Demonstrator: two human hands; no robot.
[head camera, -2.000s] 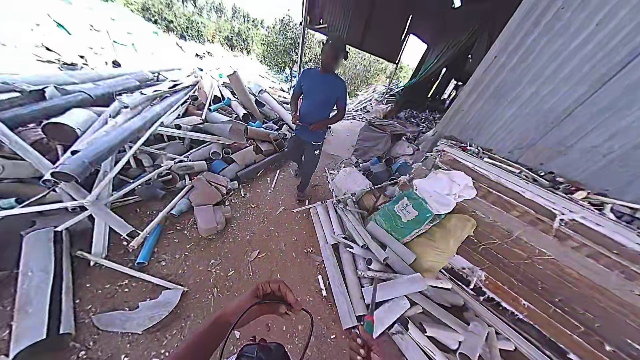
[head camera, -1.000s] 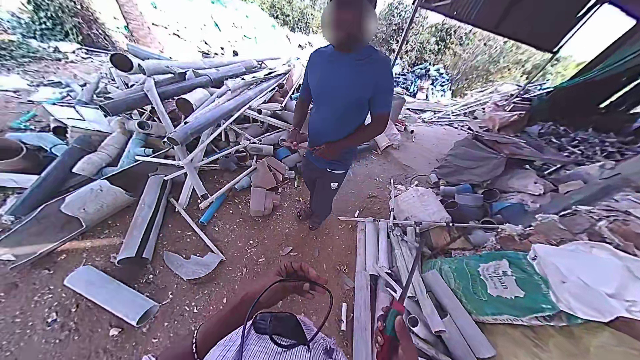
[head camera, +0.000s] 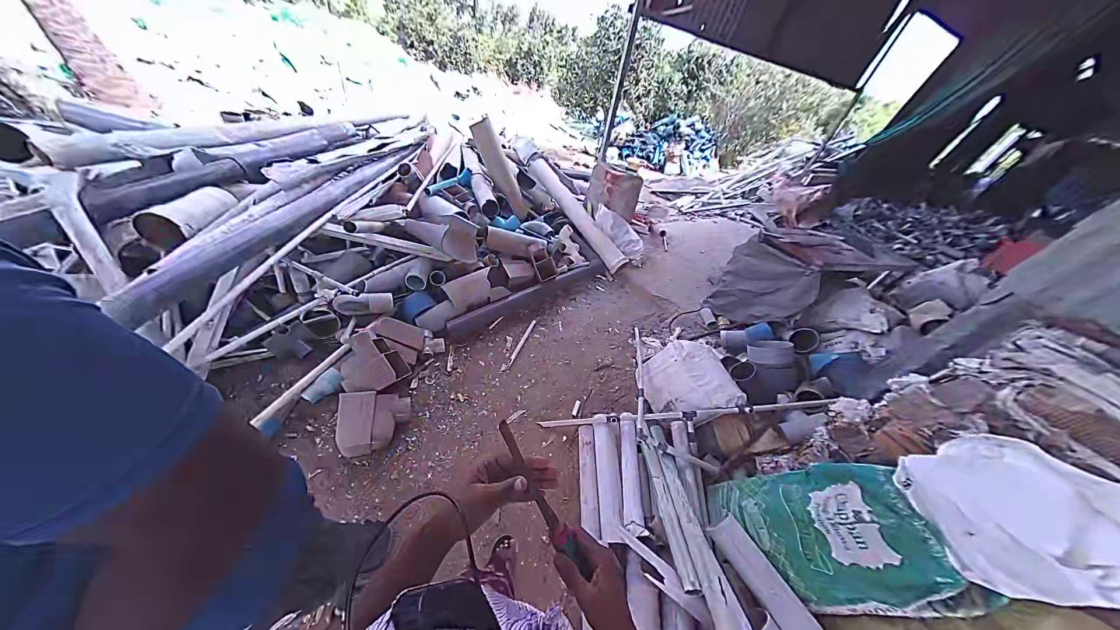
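My right hand is closed round the red and dark handle of a long, narrow-bladed hand tool, whose blade points up and to the left. My left hand is at the blade, its thumb near the metal and its fingers partly spread; whether it grips the blade I cannot tell. A thin black cable loops over my left forearm, beside a dark device at my body.
A person in a blue shirt stands close on the left. Scrap pipes are heaped behind. Pale pipe lengths, a green sack and a white sack lie on the right. A metal post stands at the back.
The person in blue has come from the middle to close on the left. My left hand has moved from the cable loop to the tool's blade. The tool stays in my right hand.
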